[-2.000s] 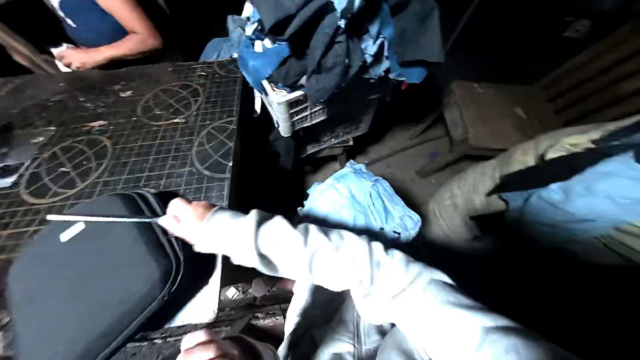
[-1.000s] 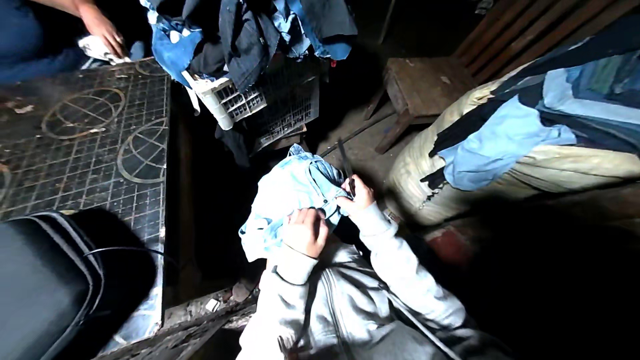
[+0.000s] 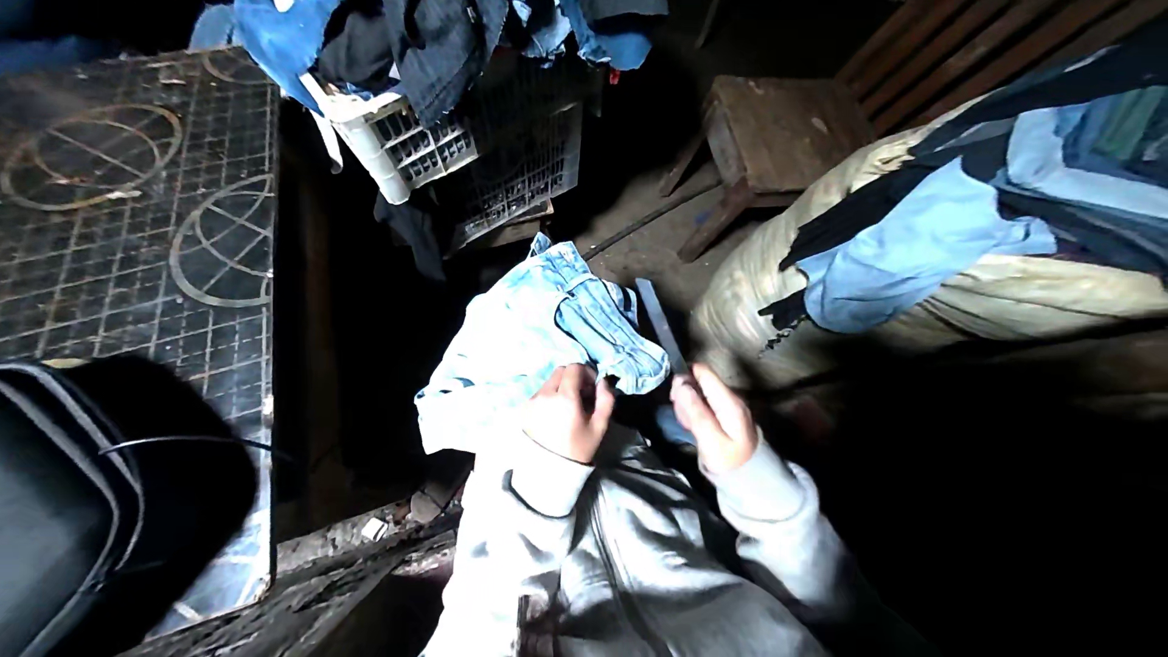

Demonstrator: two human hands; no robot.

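A light blue denim garment [image 3: 511, 333] lies bunched over my lap, with a thick seamed part at its right side. My left hand [image 3: 573, 412] grips the near edge of the denim, thumb and fingers pinched together. Just to the right, my right hand [image 3: 716, 415] is closed around the lower end of a long, narrow, flat blade [image 3: 659, 319], which points up and away from me beside the denim. The blade's handle is hidden in the fist.
At the left stands a table [image 3: 228, 347] with a scratched grid, a black case [image 3: 55, 511] and a thin cord. Ahead, a white plastic crate [image 3: 401, 151] holds denim scraps. A wooden chair [image 3: 785, 128] is beyond a stuffed cream sack [image 3: 757, 283] with cloth pieces at the right.
My right hand was over the black case two seconds ago and is now beside the denim with the blade. My left hand has come onto the denim. The view has swung right.
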